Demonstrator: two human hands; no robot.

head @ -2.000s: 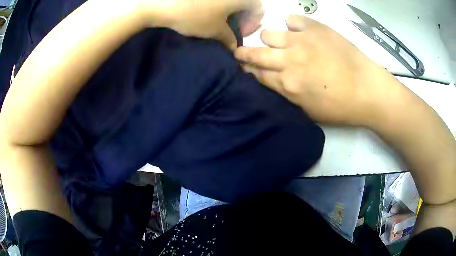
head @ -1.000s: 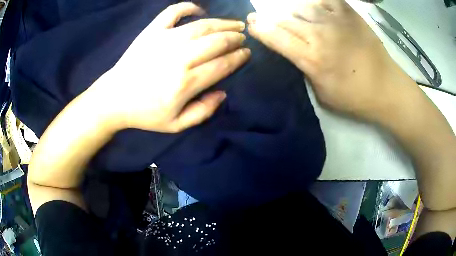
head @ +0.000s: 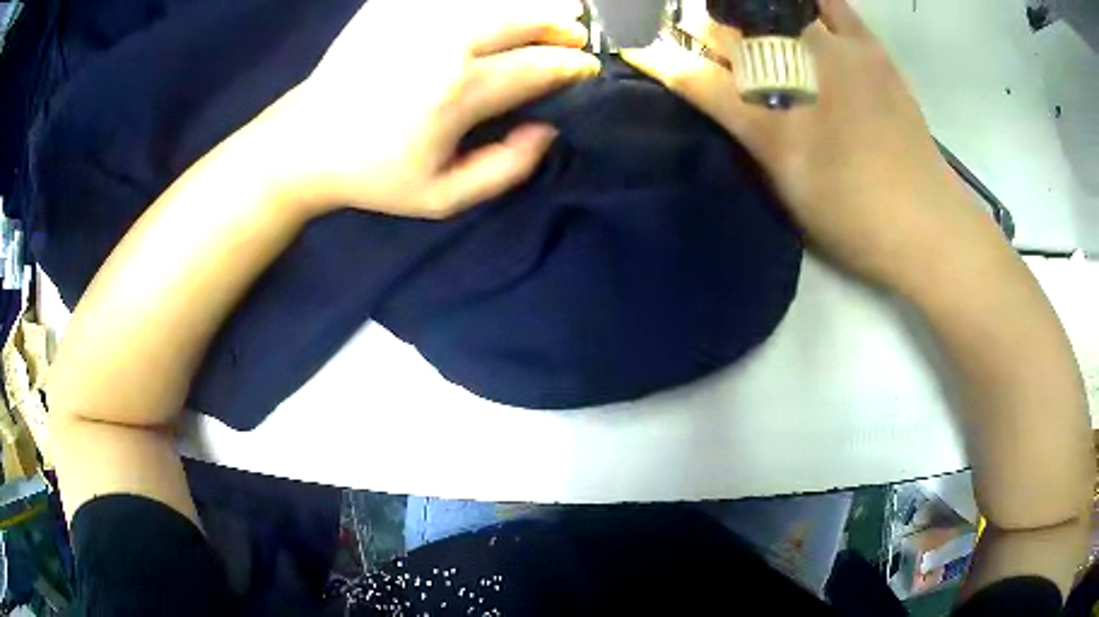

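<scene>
The navy garment piece [head: 603,277] lies over the white machine table [head: 603,452], its rounded edge towards me. My left hand [head: 434,115] lies flat on the cloth, fingers spread, fingertips at the needle area. My right hand [head: 801,133] rests at the cloth's right edge, its fingertips beside the needle area and partly hidden by the machine. The sewing machine head [head: 629,18] shows at top centre. The cream ribbed knob [head: 775,72] stands over my right hand.
The thread snips [head: 982,193] lie at the right, mostly hidden behind my right hand and wrist. Tan scraps [head: 22,398] hang at the left table edge. My dark top with shiny studs is below the table's front edge.
The machine head and knob have come into view at the top. The cloth and both hands are higher in the picture, and more of the table's front edge shows. My left fingers stay on the cloth.
</scene>
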